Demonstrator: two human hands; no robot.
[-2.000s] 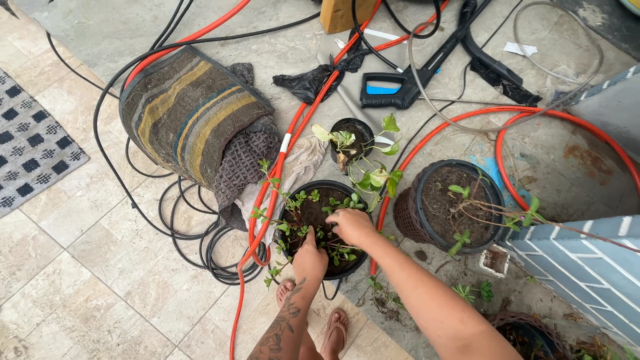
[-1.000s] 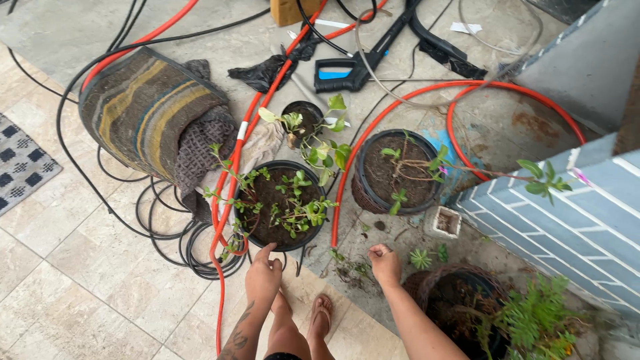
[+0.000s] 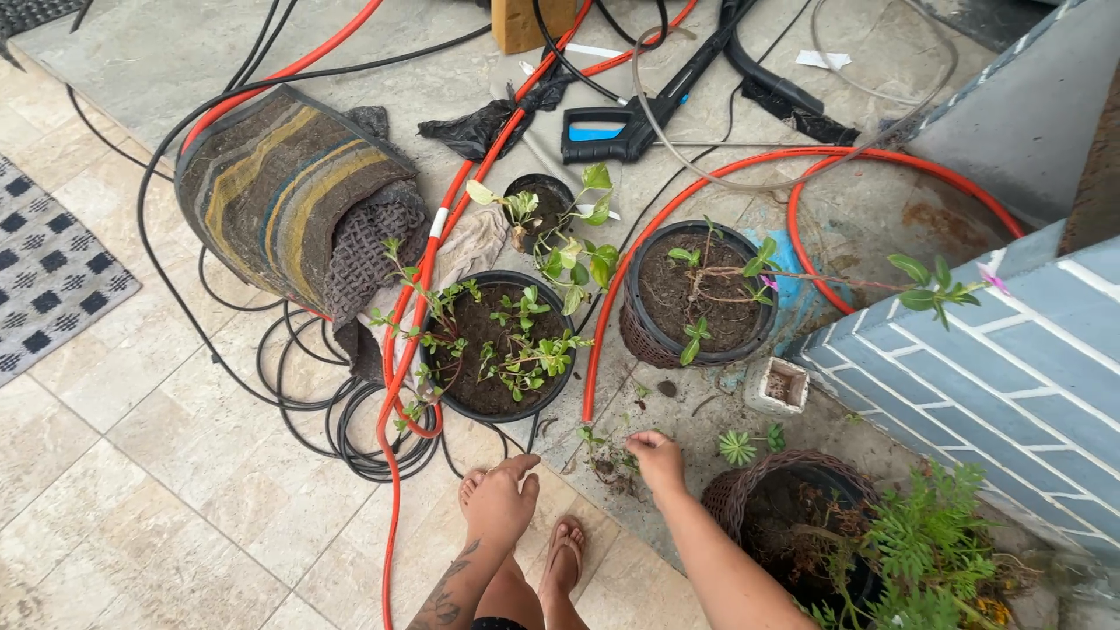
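Note:
My left hand (image 3: 503,499) hovers above my feet, just below a round black pot (image 3: 499,413) of soil with leafy green cuttings (image 3: 534,350). It is empty, its fingers loosely spread. To its right, my right hand (image 3: 656,459) reaches to a small heap of uprooted sprigs (image 3: 612,468) on the concrete. Its thumb and fingertips are close together; whether they pinch a sprig is too small to tell. Behind the cuttings stands a small black pot (image 3: 547,197) with a variegated trailing plant. A wicker-covered pot (image 3: 643,328) holds a long-stemmed plant with a pink flower.
Red hose (image 3: 678,206) and coiled black hose (image 3: 367,446) run around the pots. A pressure washer gun (image 3: 612,131) lies at the back, a folded striped mat (image 3: 280,188) at left. At right are a small square pot (image 3: 779,385), a blue brick-patterned wall (image 3: 989,350) and a wicker planter (image 3: 731,494).
Two seconds ago both hands were among the cuttings in the black pot. Both have come away from it, my right hand to the sprigs on the floor, my left to below the pot.

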